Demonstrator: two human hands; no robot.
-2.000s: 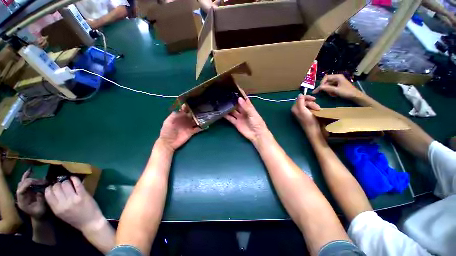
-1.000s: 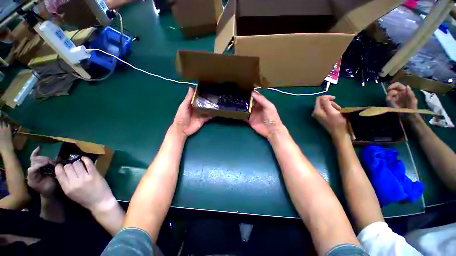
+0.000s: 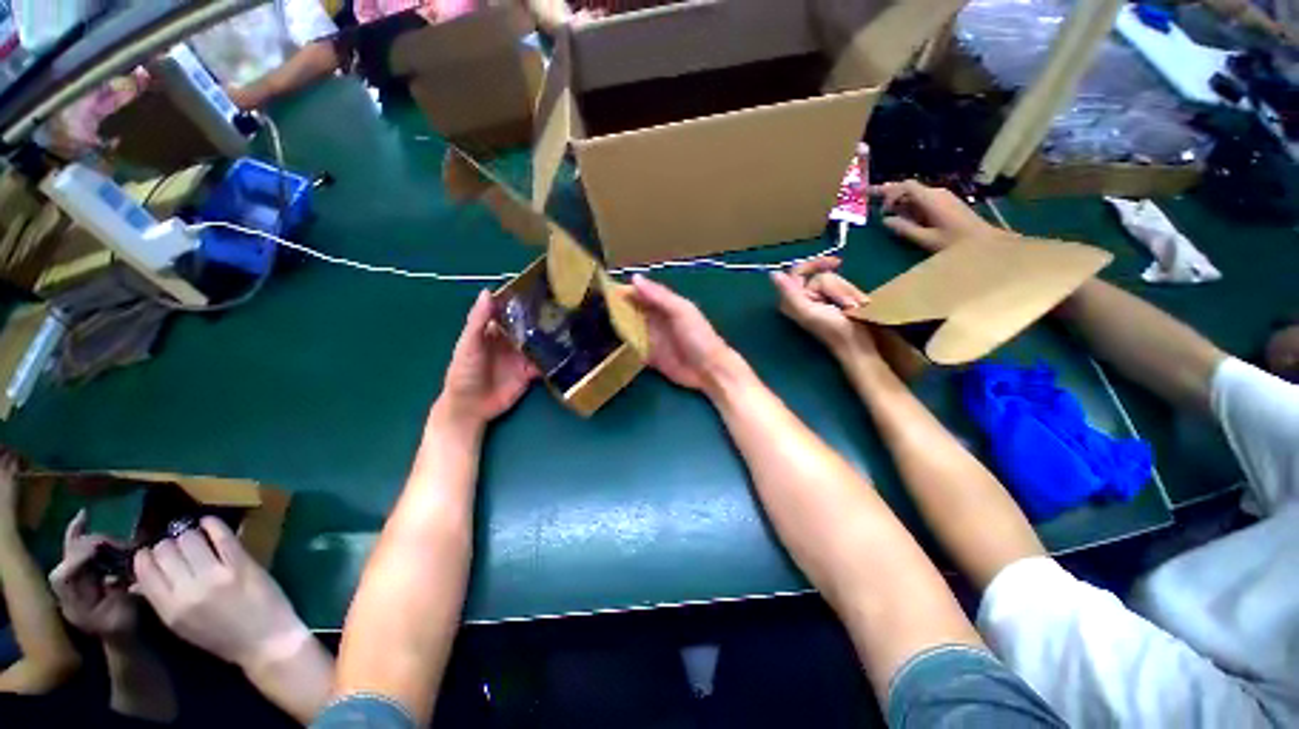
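Observation:
A small brown cardboard box [image 3: 604,380] is held above the green bench, turned at an angle, with its lid and side flaps open. Dark, shiny bagged contents [image 3: 553,336] lie inside it. My left hand [image 3: 484,362] holds the box's left side, with the thumb near its upper edge. My right hand [image 3: 675,335] is at the box's right side beside a raised flap; the fingertips are partly hidden behind the flap. Both hands are bare.
A large open carton [image 3: 720,178] stands behind the small box. A white cable [image 3: 376,266] crosses the green bench [image 3: 342,385]. A neighbour's hands and another small box [image 3: 983,292] are at right, near a blue cloth [image 3: 1051,439]. Another person's hands [image 3: 202,577] work at lower left.
The small box has turned from facing me squarely to an angled position, its raised lid turning with it. The right neighbour's box lid has opened towards the bench centre.

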